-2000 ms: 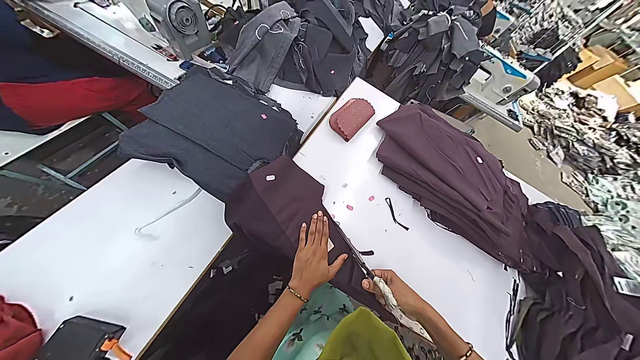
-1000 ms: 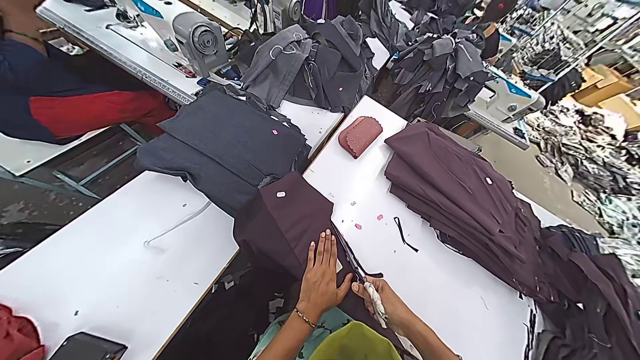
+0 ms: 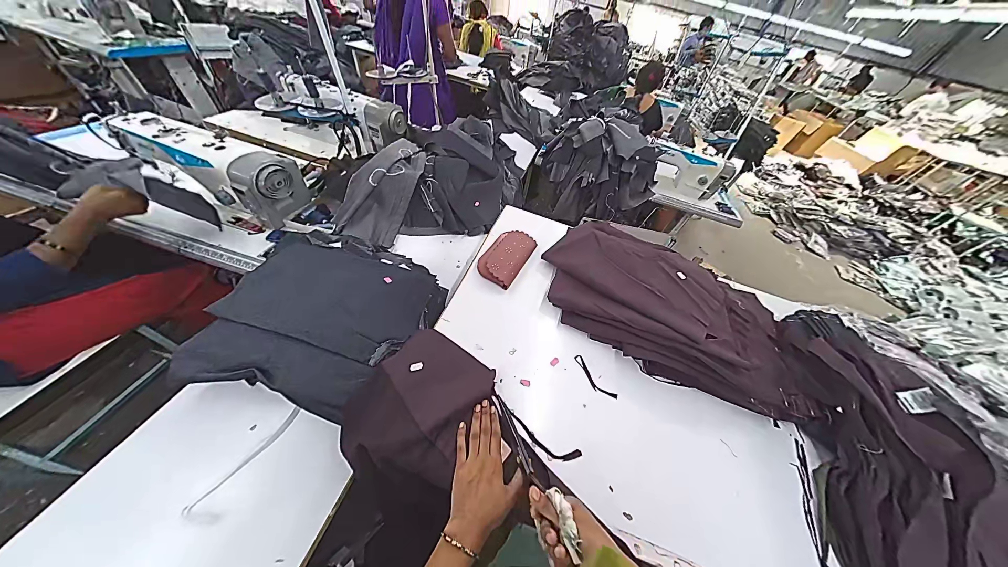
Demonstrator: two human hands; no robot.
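Observation:
My left hand (image 3: 480, 480) lies flat on a dark maroon fabric piece (image 3: 429, 394), fingers stretched toward its right edge. Just right of it, my right hand (image 3: 563, 528) grips scissors (image 3: 526, 461) whose handle is wrapped in pale cloth. The blades lie along the fabric's edge, where a narrow dark strip (image 3: 543, 441) curls away onto the white table. How far the blades are apart cannot be made out. A pale sticker (image 3: 416, 367) is on the maroon piece.
Dark blue-grey fabric (image 3: 323, 307) lies at the left, a maroon fabric stack (image 3: 661, 315) at the right, with more dark cloth (image 3: 890, 441) beyond. A reddish scalloped case (image 3: 508, 258) sits on the white table (image 3: 669, 449). A co-worker's hand (image 3: 114, 202) is near a sewing machine (image 3: 228, 165).
The view has tilted up, showing more of the workshop. A narrow dark strip now curls out beside the scissors, longer than before. My left hand remains flat on the maroon fabric.

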